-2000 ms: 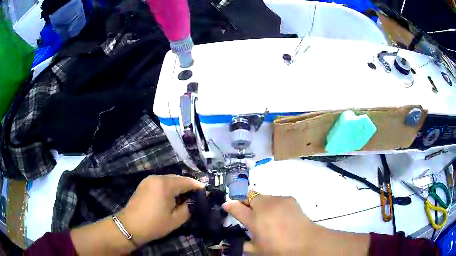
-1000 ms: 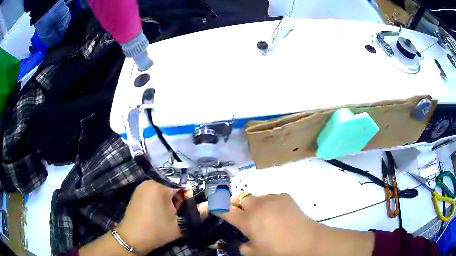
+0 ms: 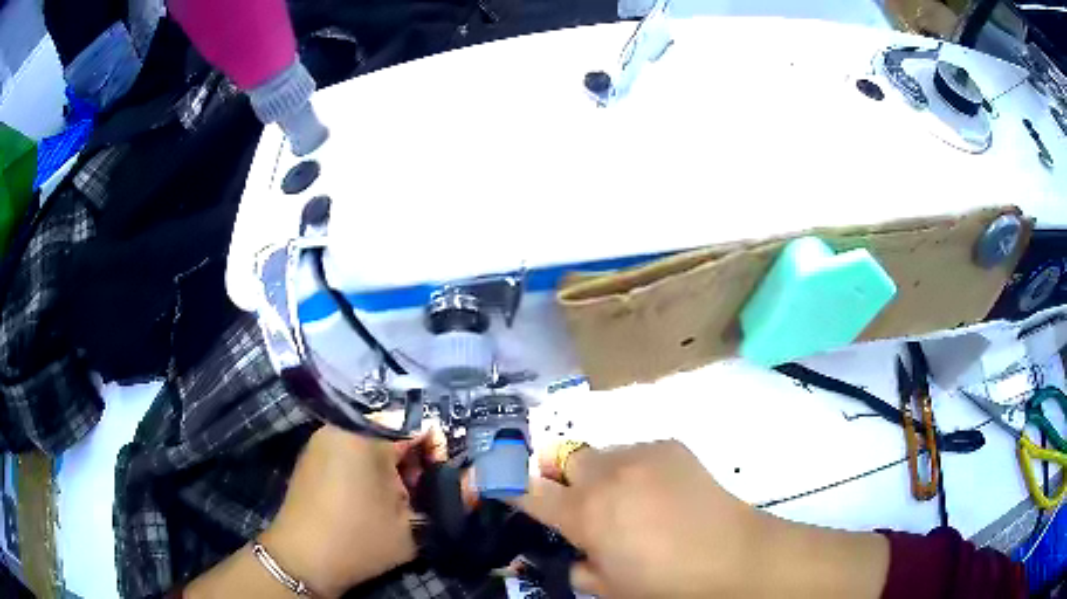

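Note:
The white sewing machine head (image 3: 527,176) fills the upper middle. Black fabric (image 3: 474,527) lies bunched under its left end, with the plaid panel (image 3: 222,433) to the left. My left hand (image 3: 351,503) is left of the needle area, thumb and fingertips closed on the black fabric. My right hand (image 3: 638,509) is right of it, fingers on the black fabric, tips partly hidden behind the grey-blue cylindrical attachment (image 3: 501,456). The needle point is hidden.
A mint chalk piece (image 3: 813,302) sits on the cardboard strip (image 3: 655,328). Orange-handled snips (image 3: 921,433) and yellow-green scissors (image 3: 1035,456) lie at the right. A pink tube (image 3: 240,41) rises at upper left. A green item (image 3: 14,176) shows at the left edge.
The view has shifted, so the machine appears further left and higher. Both hands remain close together at the black fabric, my right hand slightly nearer the attachment than two seconds ago.

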